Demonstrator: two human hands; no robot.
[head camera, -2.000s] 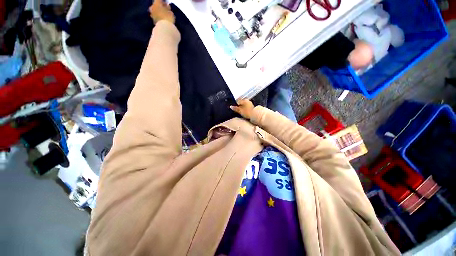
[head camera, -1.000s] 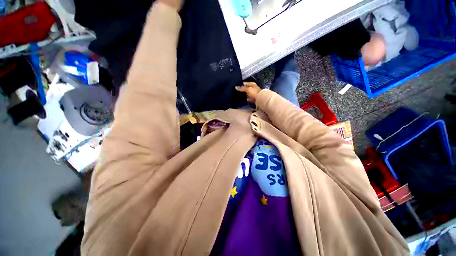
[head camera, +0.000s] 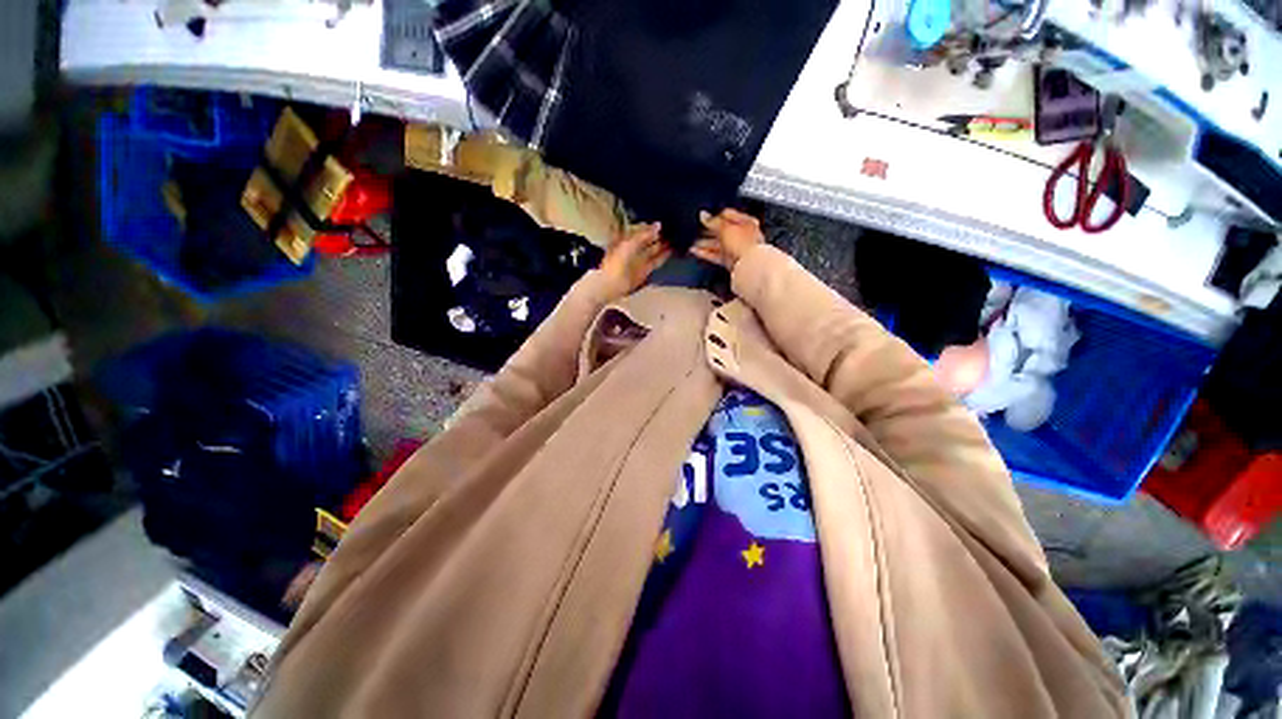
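Note:
Black cloth (head camera: 675, 99) lies across the gap between the white tables, its small pale print near the right edge. A black-and-white plaid piece (head camera: 518, 68) lies at its left side. The cloth's narrow near end hangs at the table edge, close to my coat. My left hand (head camera: 637, 257) and my right hand (head camera: 727, 236) are close together on either side of this end, fingertips pinching its edges. Whether a smaller item is between the fingers cannot be told.
Red-handled scissors (head camera: 1087, 186), a dark phone (head camera: 1066, 106) and a yellow pen-like tool (head camera: 995, 127) lie on the right table (head camera: 900, 180). A blue crate (head camera: 1111, 400) with white pieces is below; a black bin (head camera: 478, 274) is at left.
My left hand has come back from the far part of the cloth to its near end, beside my right hand. The view has turned, and the plaid piece and black bin now show.

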